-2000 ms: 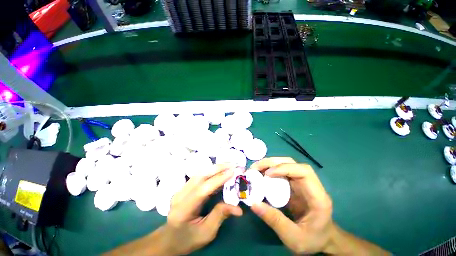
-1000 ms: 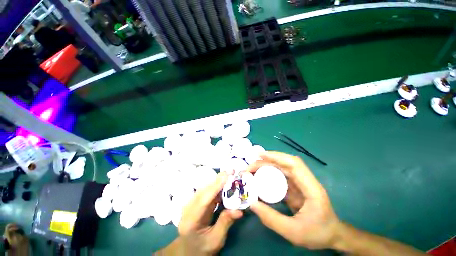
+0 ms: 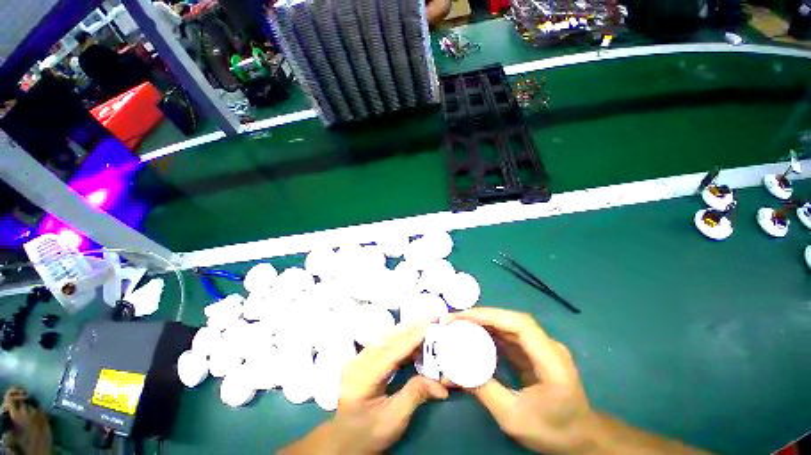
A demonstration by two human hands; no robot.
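Note:
A round white housing [image 3: 468, 354] is between my two hands, in front of the pile. Its round face is turned up to the camera, and a narrow part with small dark marks shows along its left side. The inner wires are mostly hidden. My left hand [image 3: 387, 378] grips the left side with thumb and fingers. My right hand [image 3: 533, 373] grips the right side. A loose pile of white housings [image 3: 293, 311] lies to the left and beyond. Dark tweezers [image 3: 538, 283] lie on the green mat beyond my right hand.
White discs with wired modules [image 3: 714, 223] stand at the right. A black tray [image 3: 493, 147] and stacked grey trays [image 3: 356, 62] are beyond the white edge strip [image 3: 373, 219]. A black box with a yellow label [image 3: 120, 378] and blue-handled pliers [image 3: 213, 283] are at left.
The opened part with red wires and the separate white shell are now close together, and the wires no longer show clearly. Both hands have drawn together. The view has shifted.

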